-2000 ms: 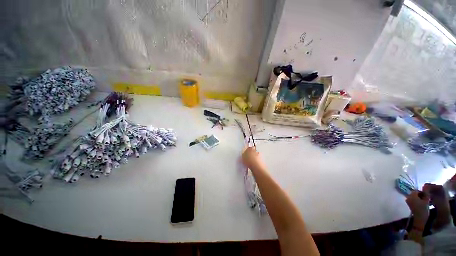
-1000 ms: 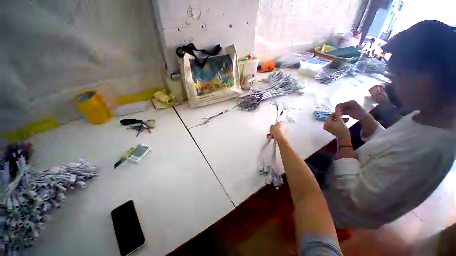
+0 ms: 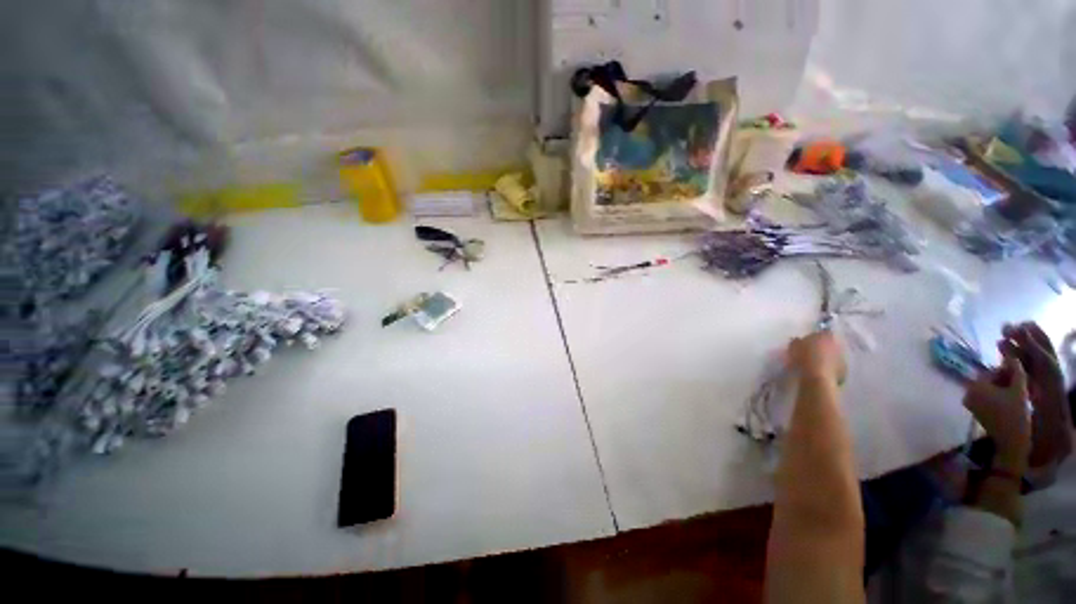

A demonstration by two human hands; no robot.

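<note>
My right hand (image 3: pixel 817 356) is over the right part of the white table (image 3: pixel 496 401), to the right of the dark seam. It is closed around a small bunch of white-grey cables (image 3: pixel 761 411). The tubular ends hang out below and left of the hand. Thin wire ends stick out above the fingers. The fingers are blurred, and the hand hides the middle of the bunch. My left hand is not in view.
A cable heap (image 3: pixel 177 366) lies left, a phone (image 3: pixel 368 467) front left, cutters (image 3: pixel 448 245) and a small packet (image 3: pixel 437 310) behind it. A wire bundle (image 3: pixel 802 242) and printed bag (image 3: pixel 655 165) are back right. Another person's hands (image 3: pixel 1015 389) work at far right.
My right hand has carried the cable bunch from near the table's middle to the right, past the seam. The view swung right, then partly back left.
</note>
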